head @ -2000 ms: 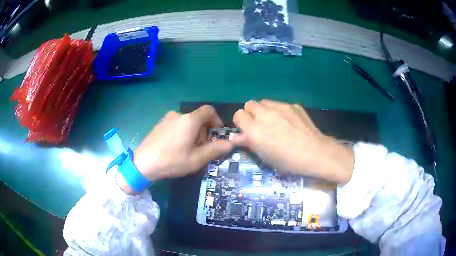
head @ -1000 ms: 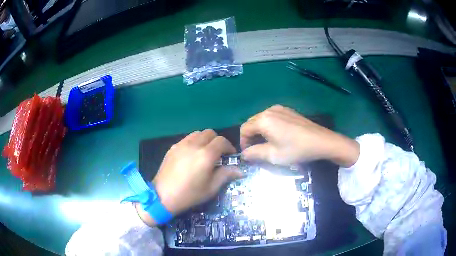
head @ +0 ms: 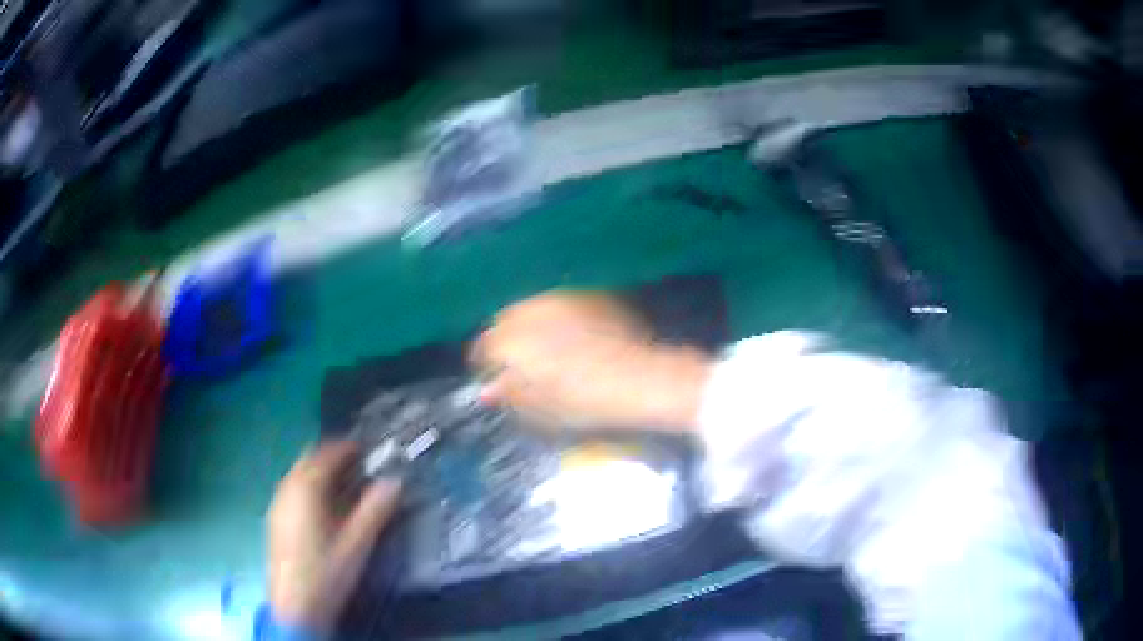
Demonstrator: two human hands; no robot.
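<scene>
The frame is motion-blurred. The housing with the main board (head: 470, 482) lies tilted on the black foam pad (head: 683, 307), with bright glare on its right part. My left hand (head: 323, 532) is at the unit's left edge, thumb and fingers apart, with nothing visible between them; whether it touches the edge is unclear. My right hand (head: 564, 357) is over the unit's top edge, fingertips bent down near the top middle. Whether it holds a small part is hidden by blur.
Red bubble bags (head: 103, 407) and the blue screw tray (head: 222, 313) are at left. The zip bag (head: 479, 163) lies on the white strip (head: 639, 123). Dark tweezers (head: 702, 197) and the electric screwdriver (head: 852, 225) are at upper right.
The view has shifted and the unit appears turned. My left hand has left the top edge for the left edge, its fingers spreading. My right hand stays near the top edge.
</scene>
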